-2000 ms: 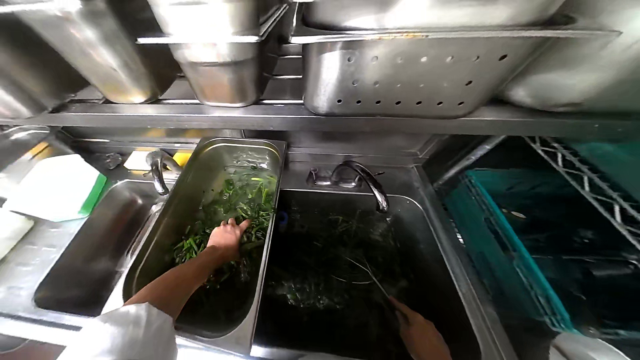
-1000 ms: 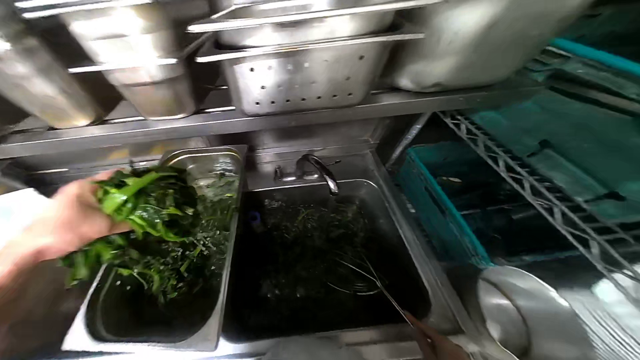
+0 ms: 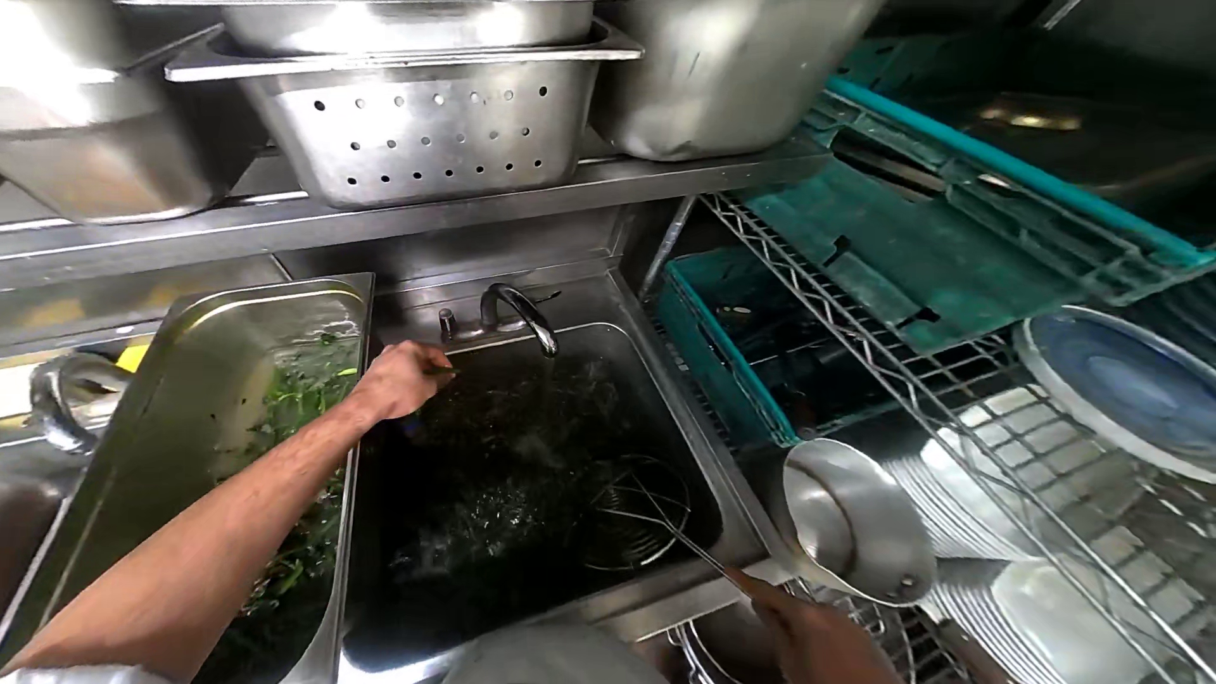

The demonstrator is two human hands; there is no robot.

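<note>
My left hand (image 3: pixel 408 378) is over the left rim of the sink basin (image 3: pixel 456 446), fingers curled; whether it holds anything small is hard to tell. My left forearm crosses a deep steel pan (image 3: pixel 204 370) in which leafy greens (image 3: pixel 309 389) float in water. At the lower right, my right hand (image 3: pixel 807 627) grips the handle of a wire spider skimmer (image 3: pixel 641 518), whose round wire head lies at the dark water in the basin. Behind the basin stands a curved steel faucet (image 3: pixel 518 309), its spout over the water.
Above runs a steel shelf (image 3: pixel 427 195) with a perforated pan (image 3: pixel 427 123). To the right are a teal crate (image 3: pixel 731 351), a wire rack (image 3: pixel 826 323), a metal pot (image 3: pixel 855 522) and stacked white plates (image 3: pixel 969 503). A second faucet (image 3: pixel 62 399) stands at the left.
My left hand held a bunch of greens above the pan's left side a second ago; now it is at the basin's rim without that bunch. The view has swung right.
</note>
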